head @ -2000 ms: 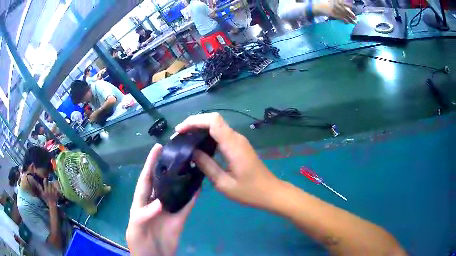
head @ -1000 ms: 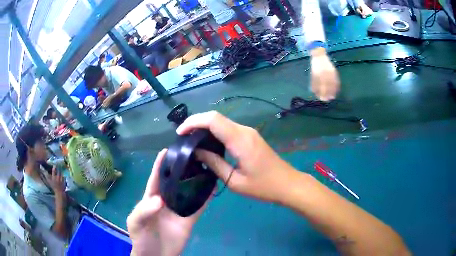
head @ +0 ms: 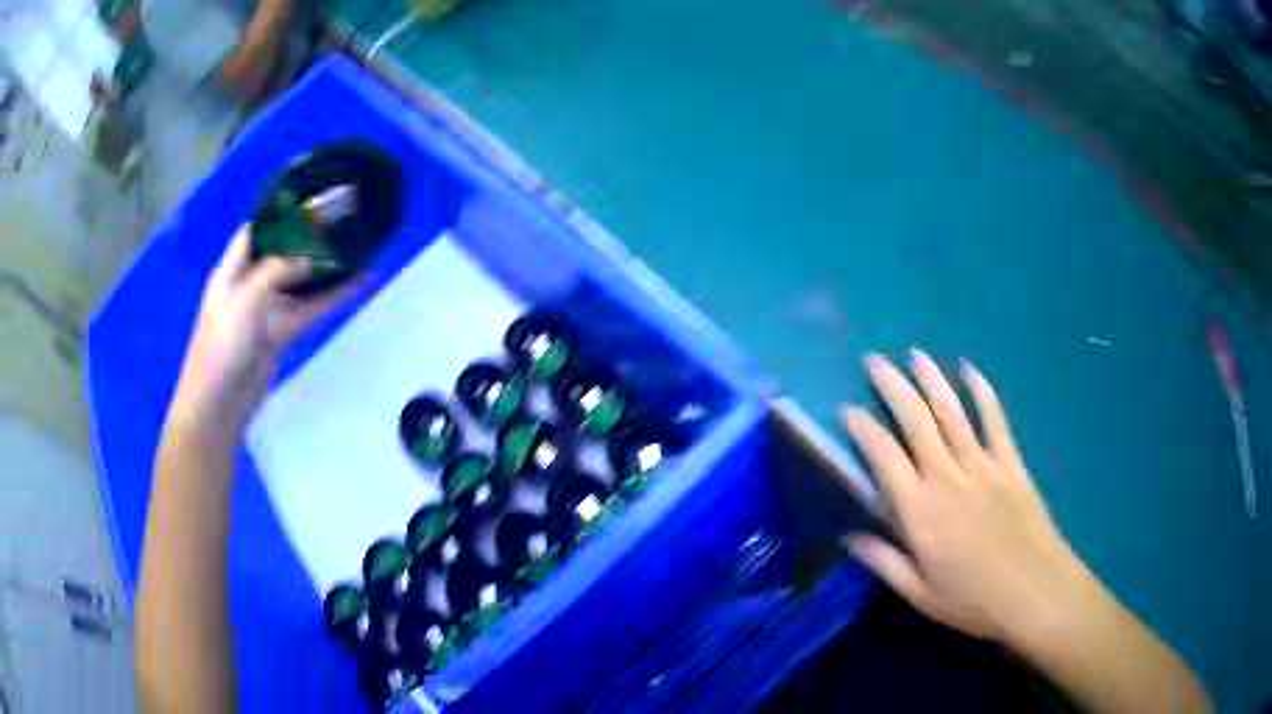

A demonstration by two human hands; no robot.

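A round black housing (head: pixel 366 195) with a green board and a small white block inside is in my left hand (head: pixel 244 314). My left hand grips its lower edge and holds it above the blue crate (head: pixel 621 272), near the crate's far left end. In the crate, several black housings with green insides (head: pixel 527 446) stand in rows on a white liner sheet (head: pixel 356 377). My right hand (head: pixel 963 502) is empty with its fingers spread, at the near edge of the bench. Motion blur hides fine detail.
The teal mat (head: pixel 753 154) lies to the right of the crate. A red-handled screwdriver (head: pixel 1236 405) lies on it at the far right, blurred. A darker green strip (head: pixel 1116 84) runs along the upper right. Part of a person's arm (head: pixel 261 49) shows at the upper left.
The view has swung down and left to the blue crate. The housing, earlier in both hands over the bench, is now in my left hand alone above the crate. My right hand has let go.
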